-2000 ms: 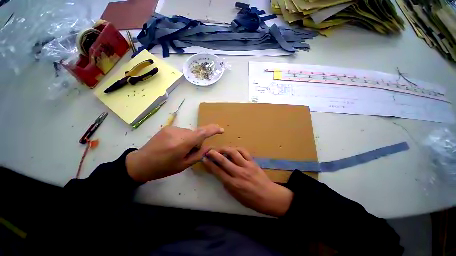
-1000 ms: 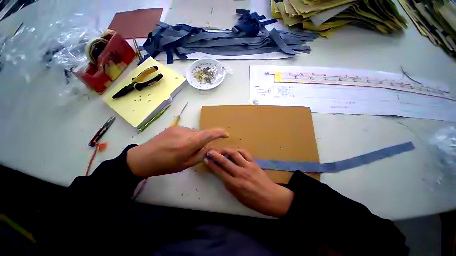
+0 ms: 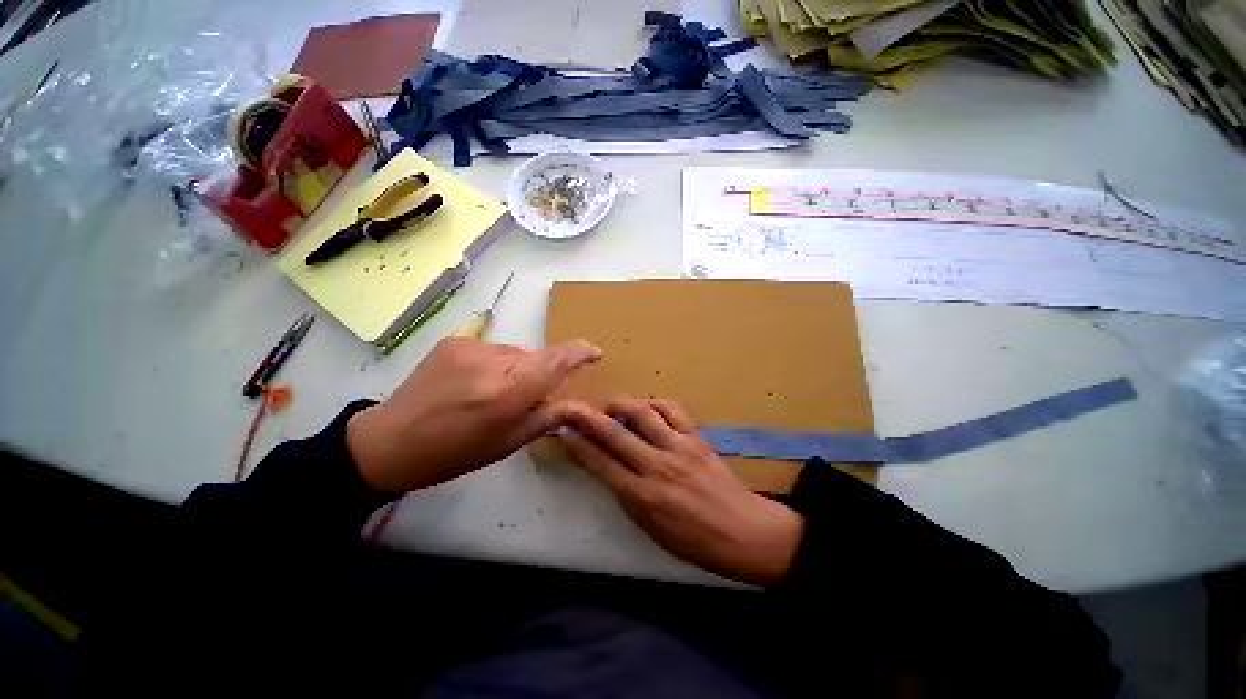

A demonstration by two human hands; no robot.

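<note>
A blue-grey fabric strip lies across the lower part of the tan cardboard work board and runs onto the table at the right. My right hand lies over the strip's left part and pinches it near the board's left edge. My left hand meets it there with its fingertips at the strip's end, index finger stretched over the board. Any small fitting between the fingertips is hidden. An awl lies partly behind my left hand.
Pliers lie on a yellow pad, beside a white dish of tiny pieces. Snips lie left. Behind are a red tape dispenser, strip pile and paper template. Plastic bags lie at both sides.
The whole view has shifted slightly. Both hands stay together at the strip's left end, with only small finger movements. The strip and board keep their places.
</note>
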